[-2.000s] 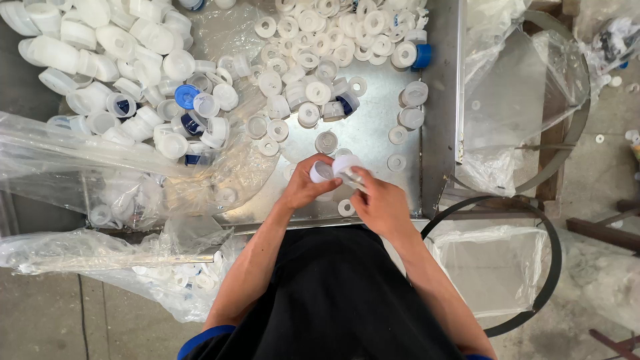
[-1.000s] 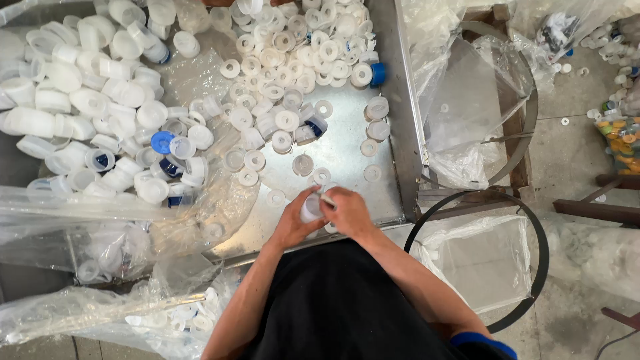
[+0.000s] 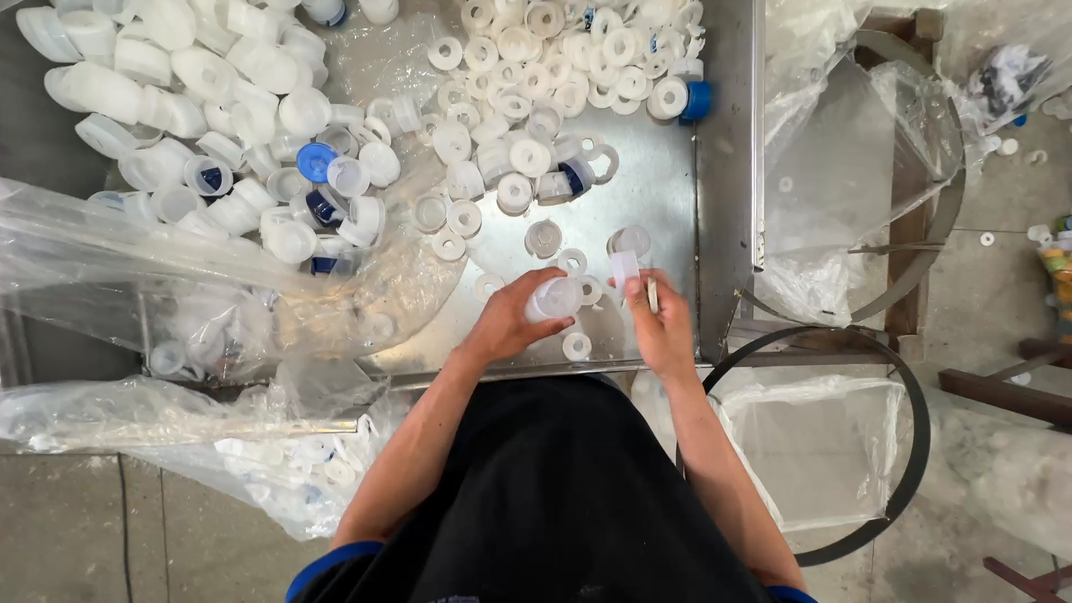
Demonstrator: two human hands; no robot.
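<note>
My left hand [image 3: 512,320] is closed around a translucent white plastic cap [image 3: 554,299], its round face turned up. To its right, my right hand [image 3: 662,322] holds another translucent plastic cap [image 3: 624,270] between the fingertips, along with a thin pale piece [image 3: 652,295] that I cannot identify surely. The two hands are apart, over the near part of a metal tray. Flat white rings [image 3: 576,346] and a clear round cap [image 3: 543,239] lie on the metal around them. Behind my right fingers sits one more translucent cap [image 3: 635,240].
Many white caps [image 3: 201,75] are heaped at the left, a blue cap [image 3: 316,162] among them. White rings [image 3: 544,50] are piled at the back. Plastic film [image 3: 167,251] drapes the tray's left side. Beyond the metal side wall [image 3: 727,167], hoops [image 3: 917,419] hold clear bags.
My hands, close together one second ago, are now apart. My right hand has moved off to the right with a cap in its fingers.
</note>
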